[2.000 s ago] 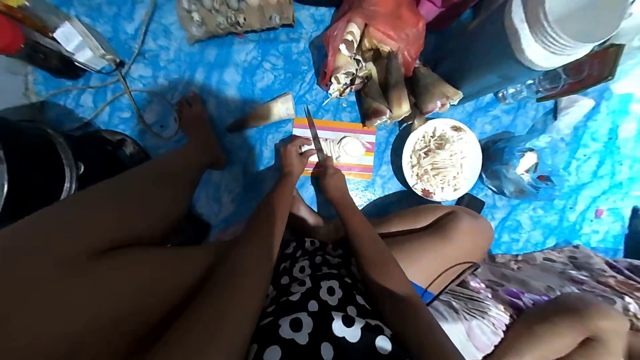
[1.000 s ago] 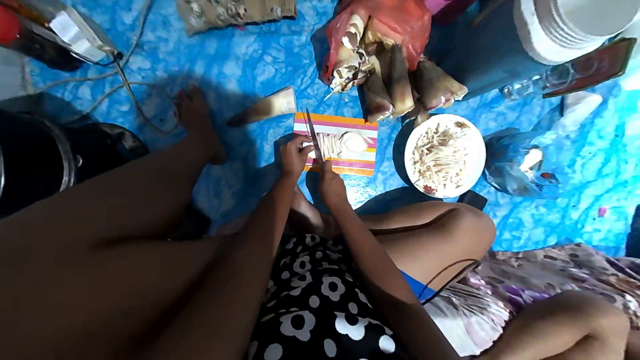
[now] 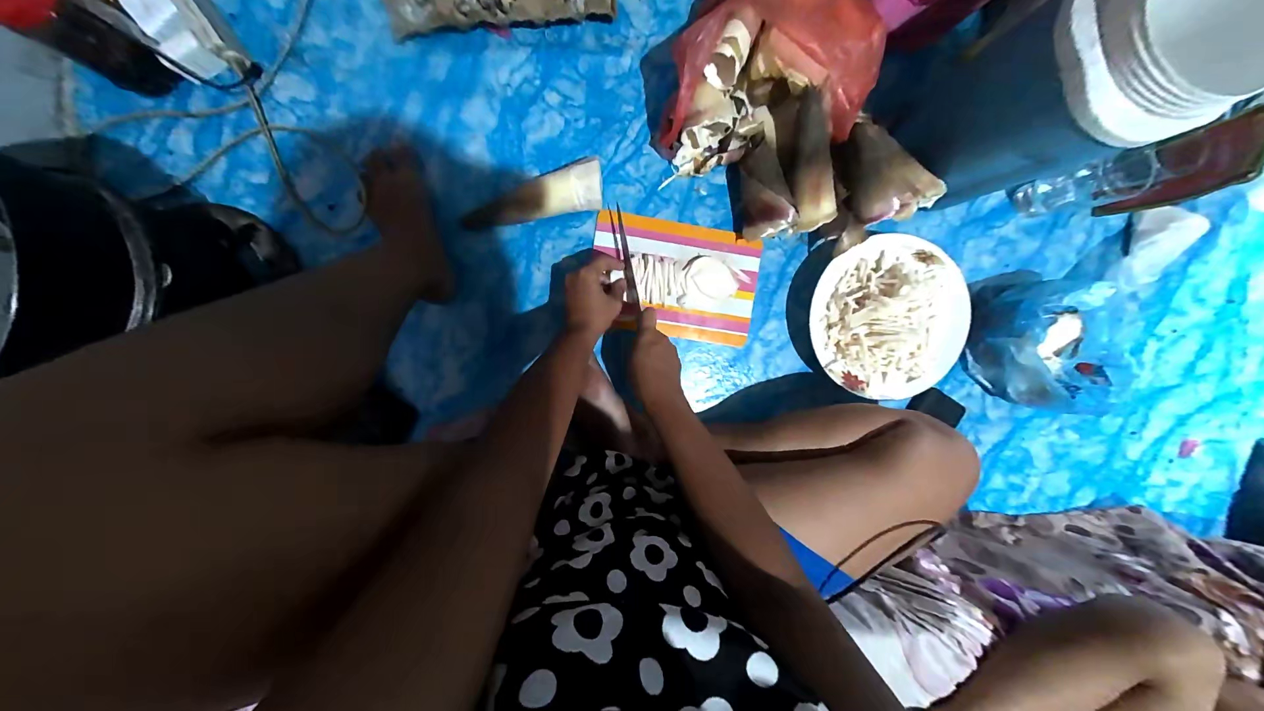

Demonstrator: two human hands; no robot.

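My right hand is closed on the handle of a knife, whose narrow blade points away from me over the left part of a striped cutting board. Just left of the blade, the bent fingers of my left hand hold a pale piece, probably bamboo shoot, mostly hidden by the fingers. Thin pale strips lie side by side on the board, right of the blade. Beside them are round pale slices. A whole bamboo shoot lies on the blue sheet beyond my left hand.
A white bowl of pale strips stands right of the board. Behind it are unpeeled shoots by a red plastic bag. A clear plastic bag, a large container, a cable and dark pots surround the area. Another person's knee is at lower right.
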